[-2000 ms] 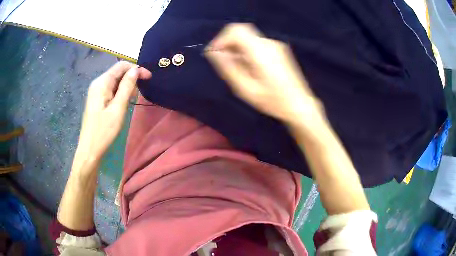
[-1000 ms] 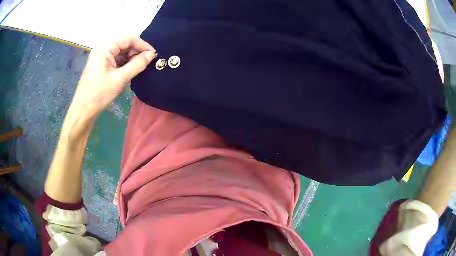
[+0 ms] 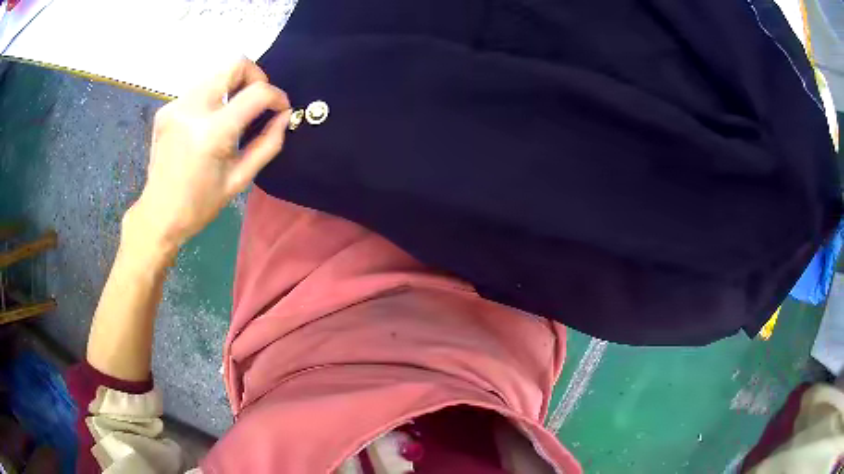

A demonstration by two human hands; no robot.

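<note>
The dark navy garment (image 3: 518, 157) lies over the table edge and the pink apron. Two small round gold-and-silver buttons sit side by side near its left edge; the right one (image 3: 316, 112) is fully visible, the left one (image 3: 296, 118) is partly covered by my fingertips. My left hand (image 3: 217, 148) pinches the garment's left edge right beside the left button. My right hand is out of the picture; only its sleeve shows at the lower right corner. No needle or thread is visible at the buttons.
The pink apron (image 3: 398, 343) covers my lap. The white table (image 3: 139, 42) with a yellow edge is at upper left. A pale broken line runs on the cloth at upper right. A blue bag (image 3: 814, 275) hangs at right. Wooden bars (image 3: 28, 250) stand at far left.
My right hand moved from over the garment out past the right edge. My left hand came up from below and moved right onto the edge beside the buttons, covering part of the left one.
</note>
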